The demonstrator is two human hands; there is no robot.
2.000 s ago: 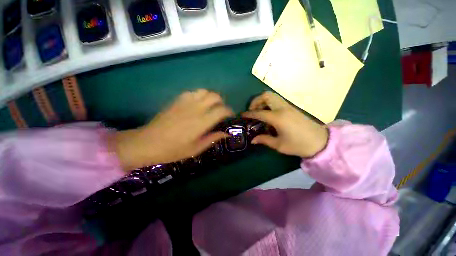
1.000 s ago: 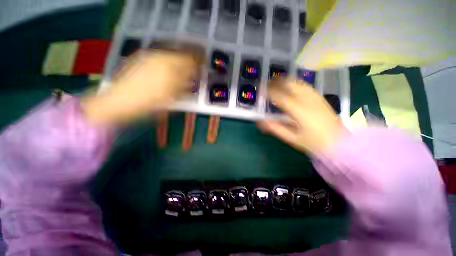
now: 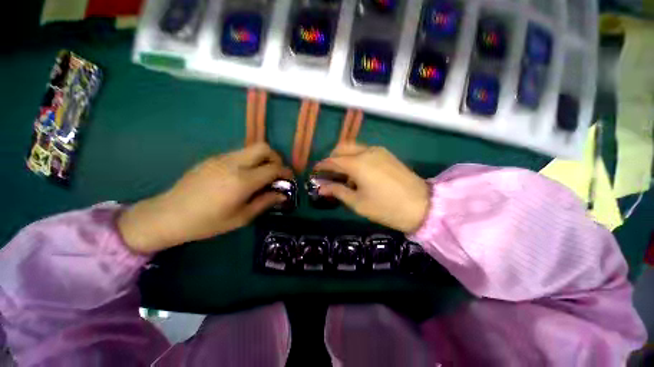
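My left hand (image 3: 215,192) holds a dark smartwatch (image 3: 285,189) with a silvery rim between thumb and fingers, above the green mat. My right hand (image 3: 378,185) holds another dark smartwatch (image 3: 315,188) just to its right, a small gap apart. The fingers hide part of each watch. Nearer to me, a row of several watches (image 3: 347,254) lies side by side on a black pad, with pale labels on their near edges. My right sleeve covers the row's right end.
A white blister tray (image 3: 315,84) with several lit watches spans the back. Orange-brown straps (image 3: 306,136) stick out from its near edge. A patterned pouch (image 3: 66,117) lies at the left, yellow paper (image 3: 606,197) at the right. Green mat (image 3: 165,129) surrounds them.
Both hands have come from over the tray to the mat's middle and now hold a watch each. The view has shifted, bringing the patterned pouch into sight at the left.
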